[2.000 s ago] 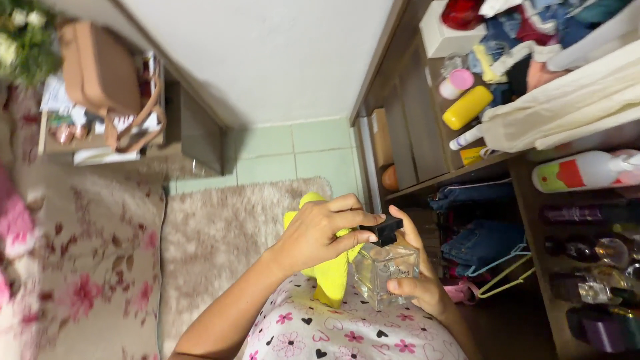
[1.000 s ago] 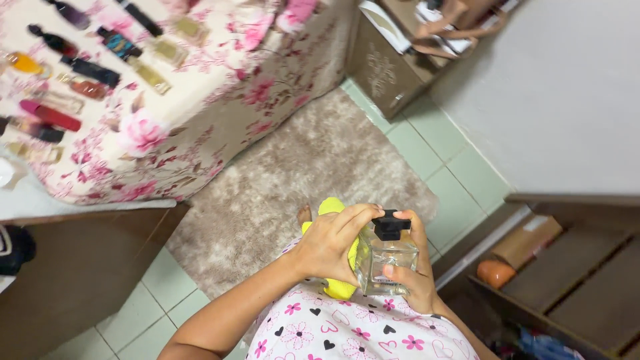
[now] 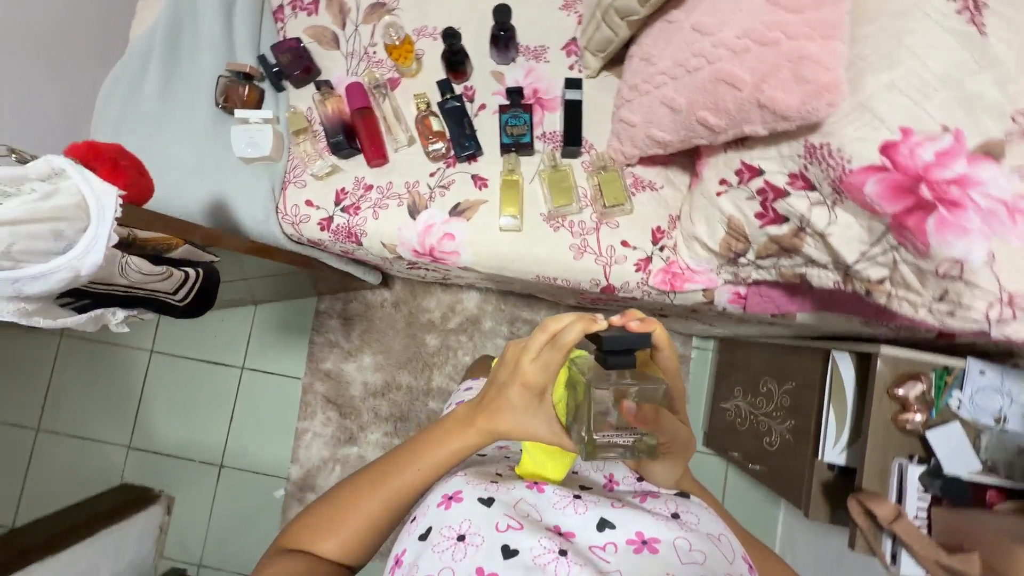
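Observation:
Upright between my two hands is a clear glass perfume bottle [image 3: 620,412] with a black cap [image 3: 620,346]. My left hand [image 3: 532,384] grips its left side, fingertips at the cap, with a yellow cloth [image 3: 552,456] held against the palm and hanging below. From the other side, my right hand [image 3: 668,424] is closed round the bottle, its thumb on the front glass and its fingertips near the cap. Beyond my hands, several perfume bottles lie on the flowered bedspread [image 3: 480,248], among them a square yellowish one [image 3: 610,190] and a white one [image 3: 256,138].
A pink pillow [image 3: 736,72] rests on the bed. At the right stands a brown nightstand [image 3: 752,408] with assorted items and a brown bag. White lace-edged clothing [image 3: 48,232] hangs at the left. Below are a beige rug [image 3: 360,384] and green floor tiles [image 3: 188,384].
The view has swung from the wardrobe shelves to the bed with the bottles. Both hands still hold the perfume bottle and cloth; the left fingers stay by the cap.

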